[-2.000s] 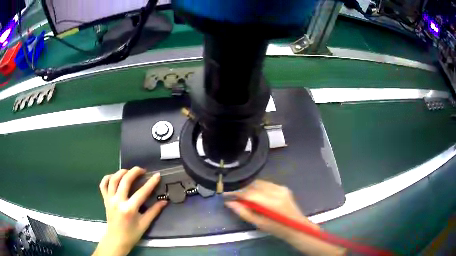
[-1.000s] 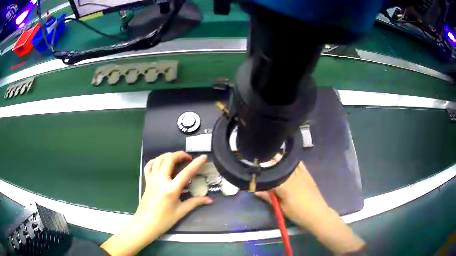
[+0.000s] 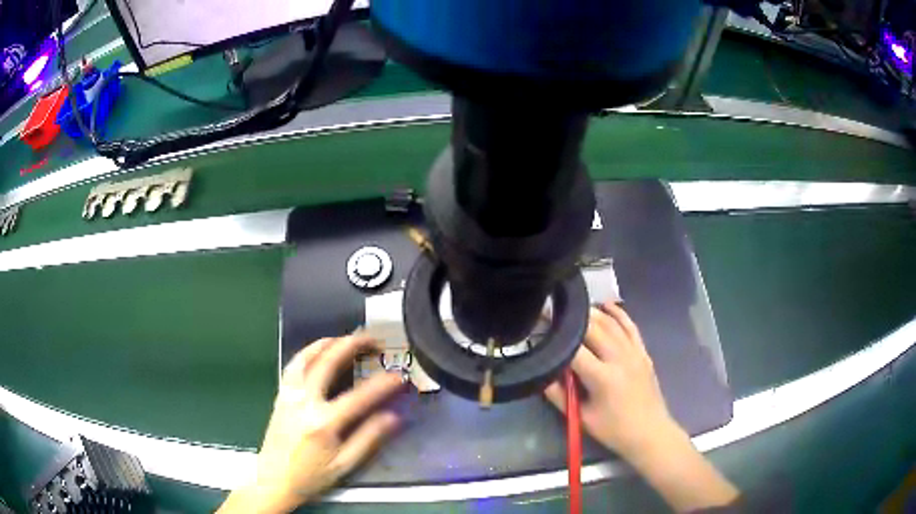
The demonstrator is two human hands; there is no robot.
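Observation:
The silver-grey workpiece strip (image 3: 399, 363) lies on the microscope's dark base plate (image 3: 452, 437), below the pale guide bar (image 3: 385, 308). Its right part is hidden under the black ring light (image 3: 495, 390). My left hand (image 3: 331, 417) is at the strip's left end, finger and thumb spread around it; the fingers are blurred. My right hand (image 3: 623, 387) is at the ring light's lower right and holds the brush's red handle (image 3: 575, 442), which points down towards me. The brush tip and some right fingertips are hidden behind the ring.
The blue microscope head (image 3: 537, 40) and black tube stand over the base. A silver knob (image 3: 370, 266) is at upper left. Another scalloped strip (image 3: 138, 193) lies on the green surface. Black cables (image 3: 201, 131), monitor (image 3: 201, 20), red bin (image 3: 45, 118) and blue bin (image 3: 92, 98) are far left.
My right hand has moved to the ring light's right side, and the brush handle now stands more upright in view. The workpiece's lower tabs show less. The scalloped strip behind has shifted left.

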